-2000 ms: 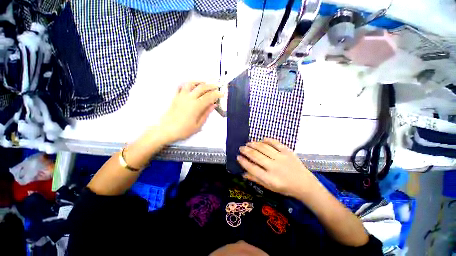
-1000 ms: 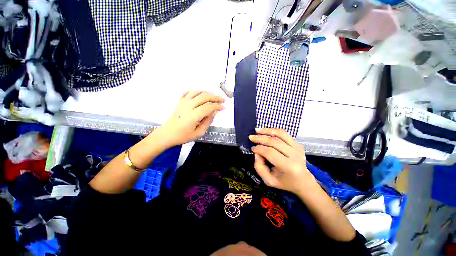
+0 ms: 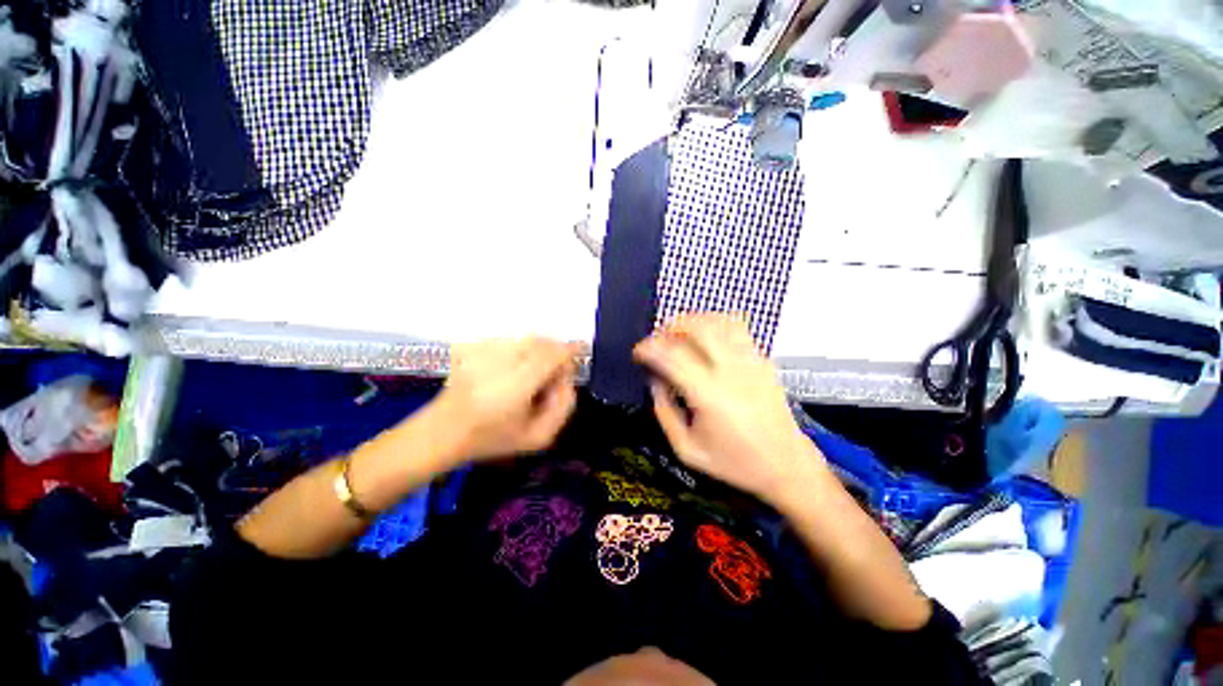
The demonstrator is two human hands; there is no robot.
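Observation:
A checked cut piece lies on the white table, its far end under the presser foot area. A dark strip lies along its left side, its near end over the table's front edge. My right hand is at the near end of the piece, fingertips at the seam between strip and check; its grip is unclear. My left hand is just left of the strip's near end, fingers curled and slightly blurred; I cannot tell if it holds anything. The blue-grey cylindrical attachment stands beside the needle area.
Black scissors lie at the right table edge, beside a dark-and-white striped piece. Checked pieces with a dark strip lie at back left, next to tied bundles. Cloth fills the space below the table on both sides.
My left hand has moved down toward the wearer and the table's front edge. My right hand has moved slightly up and left along the piece. The attachment is no longer beside the seam as two seconds ago.

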